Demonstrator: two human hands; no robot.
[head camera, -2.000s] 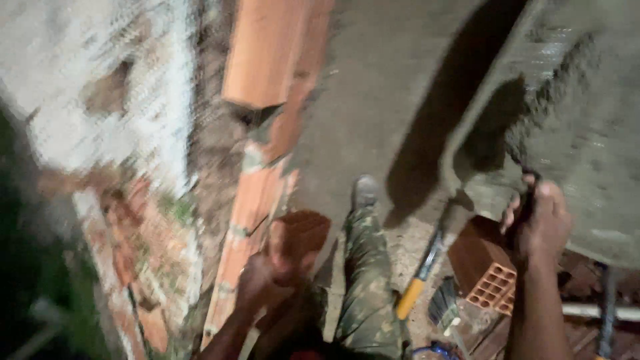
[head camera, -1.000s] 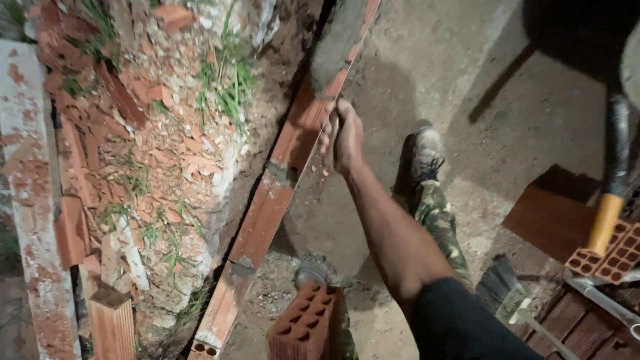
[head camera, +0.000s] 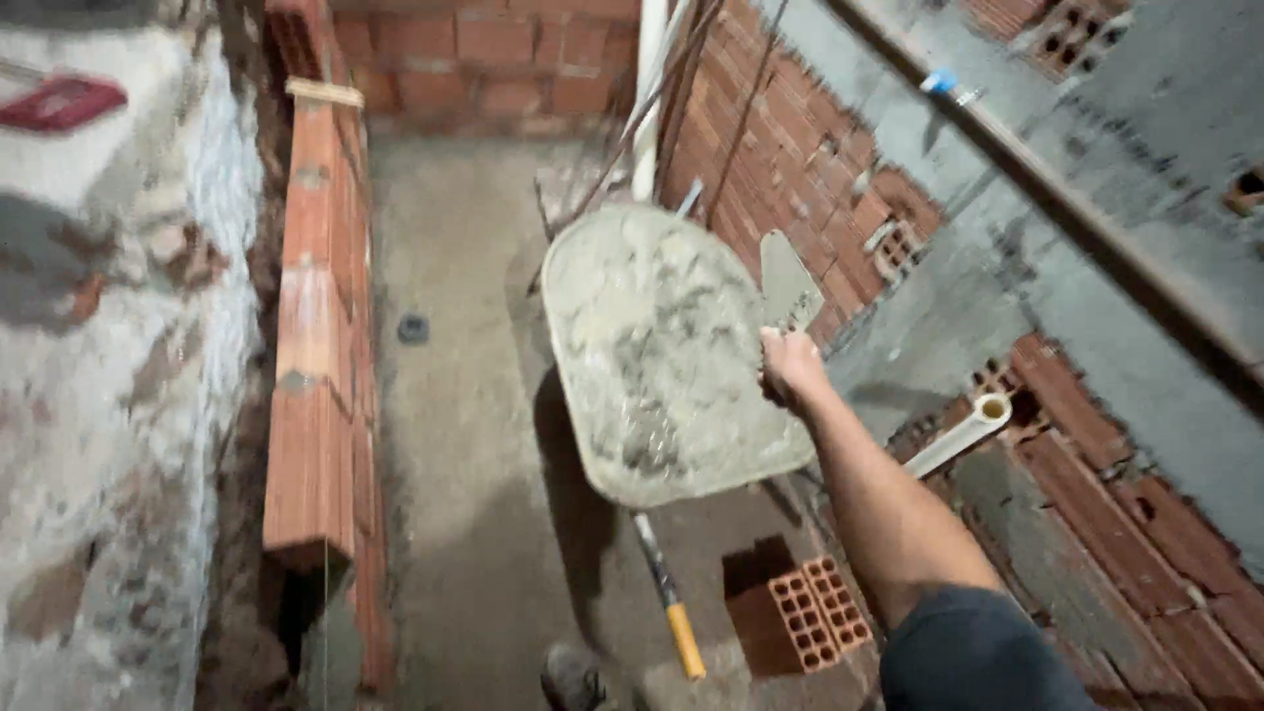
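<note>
My right hand (head camera: 793, 367) grips a mason's trowel (head camera: 788, 279) at its handle, with the grey-smeared blade pointing up and away. It is at the right rim of a wheelbarrow tray (head camera: 583, 444) that holds wet mortar (head camera: 657, 346). My left hand is out of view. To the left runs a low wall of hollow clay bricks (head camera: 311, 434), its near top brick ending in a step, with a thin string below it. The wheelbarrow's yellow-gripped handle (head camera: 684, 640) points back toward me.
Hollow clay bricks (head camera: 820, 612) lie on the floor beside the handle. A white pipe (head camera: 963, 434) juts from the partly plastered brick wall at right. A dark bar (head camera: 1066, 197) crosses the upper right. A small round grey piece (head camera: 413, 329) lies on the floor. My shoe (head camera: 573, 676) shows below.
The view has swung up from the wall's near end and loose rubble to the wheelbarrow. The hand seen at the low wall one second ago is gone from there; my right hand now holds the trowel at the tray.
</note>
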